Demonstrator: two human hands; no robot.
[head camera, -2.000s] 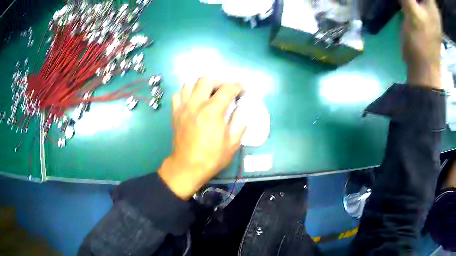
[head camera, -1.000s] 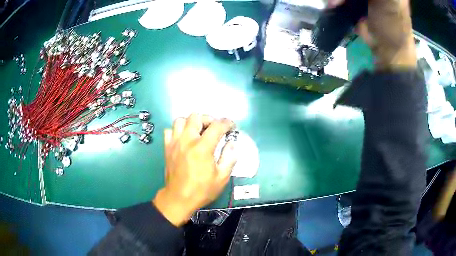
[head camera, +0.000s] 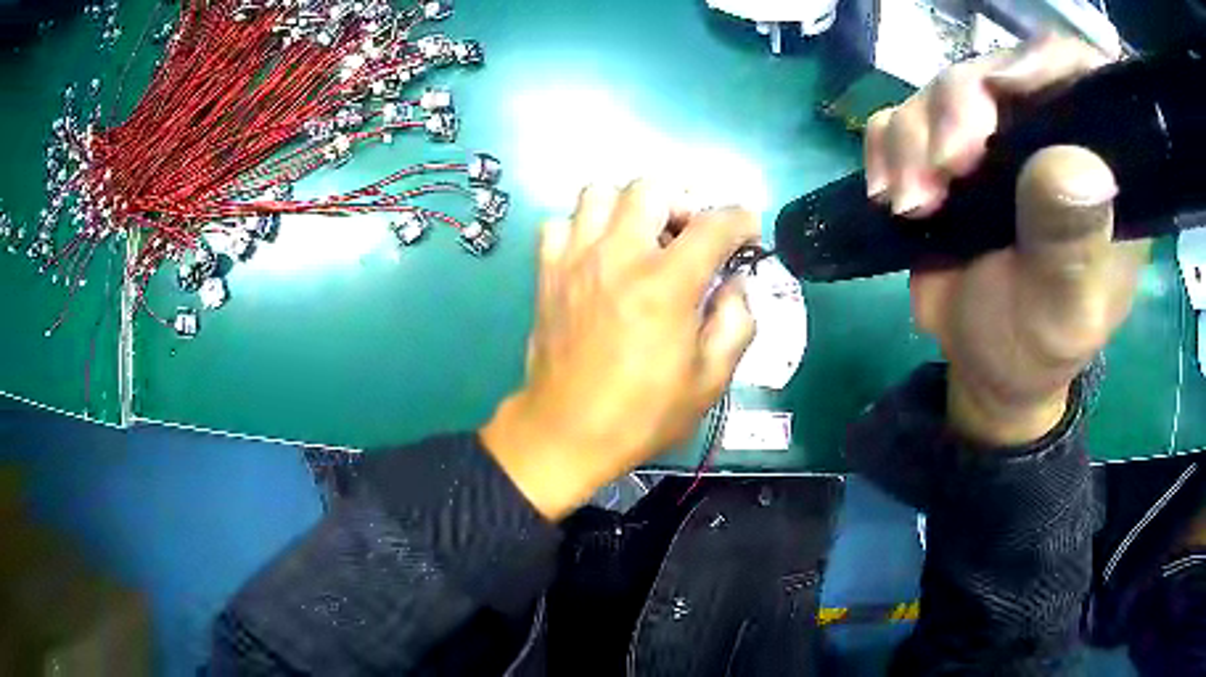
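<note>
My left hand point(head camera: 632, 324) holds a white plastic housing point(head camera: 778, 324) flat on the green mat, thumb and fingertips at its left edge. A small wired component at the fingertips is mostly hidden; its lead point(head camera: 716, 430) runs down over the bench edge. My right hand point(head camera: 1012, 225) is closed around a thick black electric screwdriver point(head camera: 846, 232), held nearly level. Its bit points left and meets the component area by my left fingertips. A screw cannot be made out.
A pile of red-wired components point(head camera: 251, 132) lies at the left. The screw feeder point(head camera: 913, 46) stands behind my right hand. A white housing point(head camera: 780, 11) is at the back. A small label point(head camera: 757, 430) lies near the front edge point(head camera: 397, 450).
My right hand has brought the screwdriver from the feeder down to the housing under my left hand. My left hand still holds the housing. The camera view has shifted.
</note>
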